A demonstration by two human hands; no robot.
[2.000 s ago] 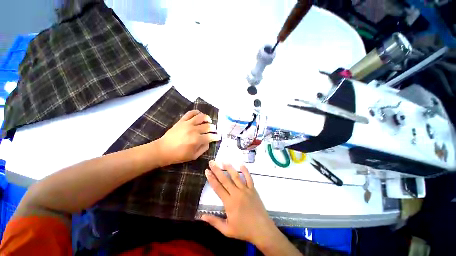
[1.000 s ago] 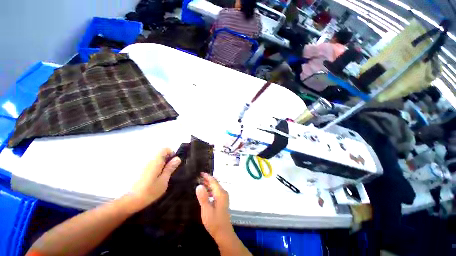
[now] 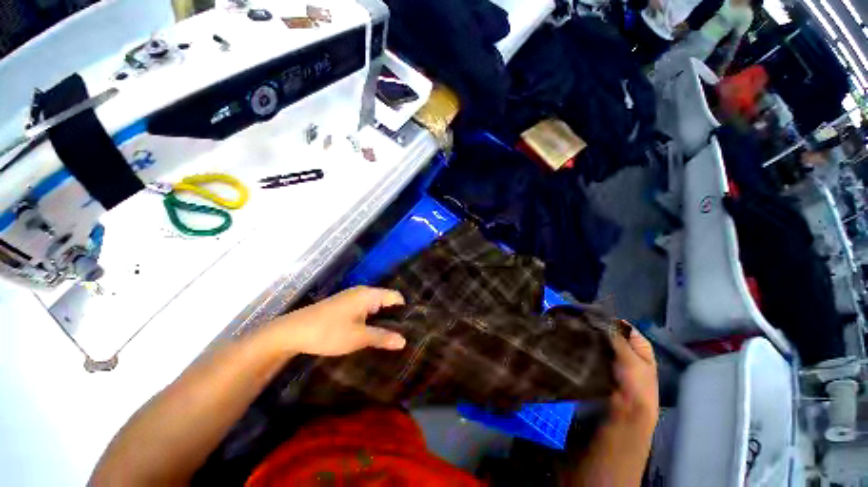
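A dark brown plaid panel (image 3: 476,352) is spread between my two hands above a blue crate (image 3: 414,238) to the right of the table. My left hand (image 3: 347,323) has its thumb and fingers at the panel's left part. My right hand (image 3: 636,366) grips the panel's right end, with its fingers partly hidden by cloth. More plaid cloth (image 3: 476,266) shows just behind the panel, over the crate; whether it is a separate piece I cannot tell. The panel is slightly blurred.
The white sewing machine (image 3: 257,95) stands at the upper left on the white table (image 3: 190,314). Green and yellow handled scissors (image 3: 205,204) and slim black snips (image 3: 292,178) lie on the table. Dark cloth piles (image 3: 581,86) and grey machine housings (image 3: 728,247) are at the right. People are in the far background.
The view has turned right, away from the needle area. Both hands have carried the panel off the table to above the crate and spread it wider. The plaid stack has left the view.
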